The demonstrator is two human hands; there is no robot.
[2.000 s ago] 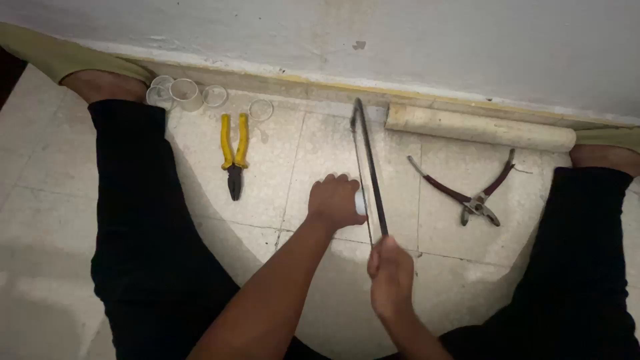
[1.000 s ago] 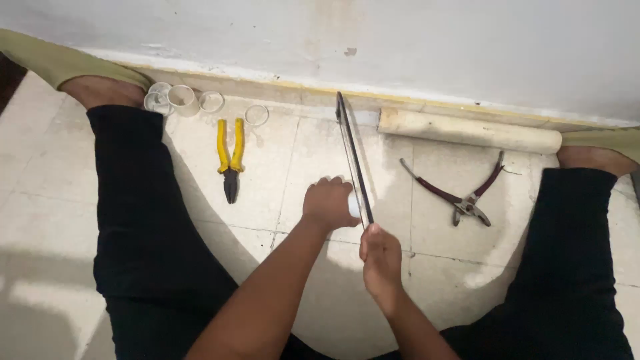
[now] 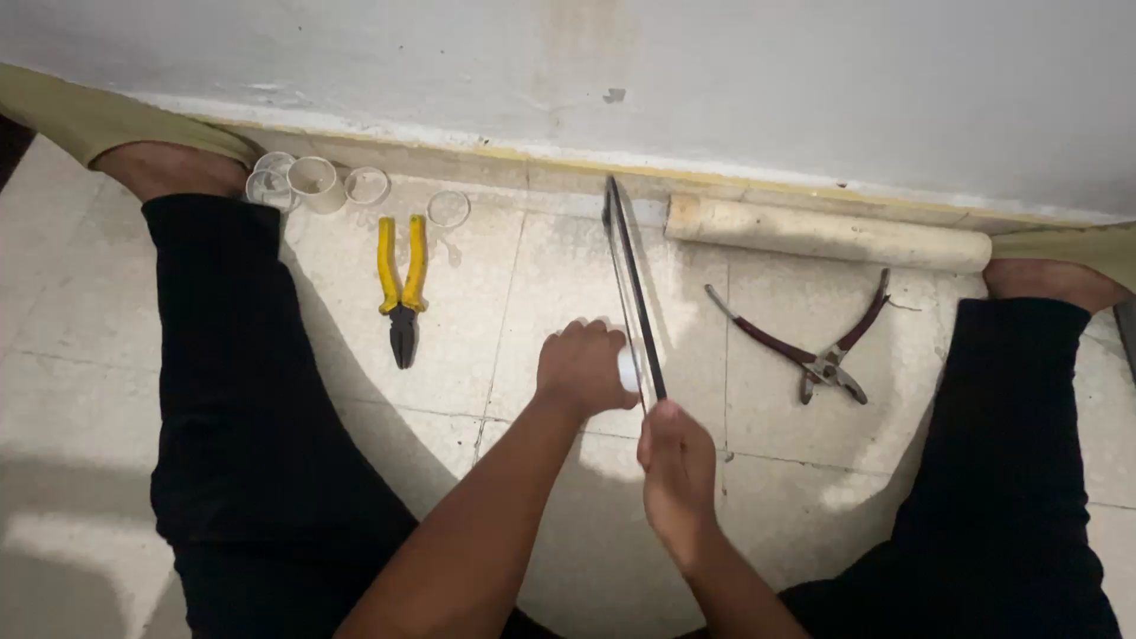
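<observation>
My left hand [image 3: 584,368] is closed around a short white cylindrical piece [image 3: 629,367], perhaps plastic pipe, whose end shows at its right side. My right hand [image 3: 679,457] grips the near end of a hacksaw [image 3: 635,284], its dark frame pointing toward the wall. The saw's thin blade runs along the white piece's right end; whether it touches cannot be told. Left of my hands, combination pliers [image 3: 404,293] with yellow handles lie on the tiles, jaws toward me. To the right, a second pair of pliers [image 3: 824,362] with dark red handles lies spread apart.
A long off-white pipe [image 3: 825,232] lies along the wall foot at the right. Several cut rings, one a taller ring [image 3: 316,184] and one a thin ring [image 3: 448,209], sit by the wall at the left. My outstretched legs border the tiled floor [image 3: 568,524] on both sides.
My right hand and the hacksaw have shifted slightly relative to my left hand. My left hand keeps its hold on the white piece. Both pliers lie where they were.
</observation>
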